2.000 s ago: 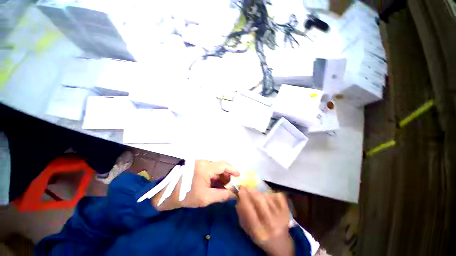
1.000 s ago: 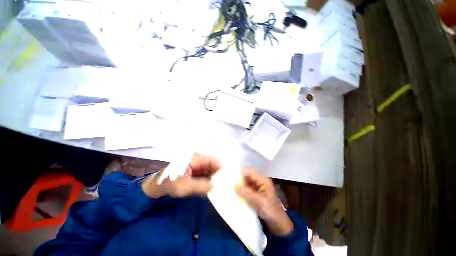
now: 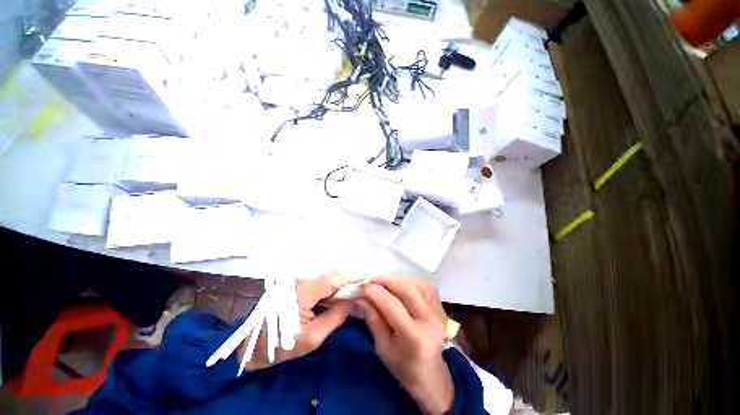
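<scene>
White strips (image 3: 273,318) fan out from the back of my left hand (image 3: 312,318). My left hand's thumb and fingers meet my right hand (image 3: 403,328) over the lap, just off the table edge. Between them is a small white piece (image 3: 350,291) with a bit of yellow at its top; the fingers cover most of it. A yellow piece (image 3: 451,327) shows beside my right hand; how it is held is hidden. An open white box half (image 3: 426,234) lies on the table in front, hollow side up.
Loose white boxes (image 3: 209,233) lie near the left front edge. Tall white stacks stand at left (image 3: 114,89) and right (image 3: 529,113). Dark cords (image 3: 372,69) and a black object (image 3: 457,59) lie farther back. Brown cardboard (image 3: 641,243) is at right, an orange-red stool (image 3: 77,348) lower left.
The large pale-yellow sheet between my hands a second ago no longer shows; a small white piece is there now. My hands have closed together. The camera view has shifted.
</scene>
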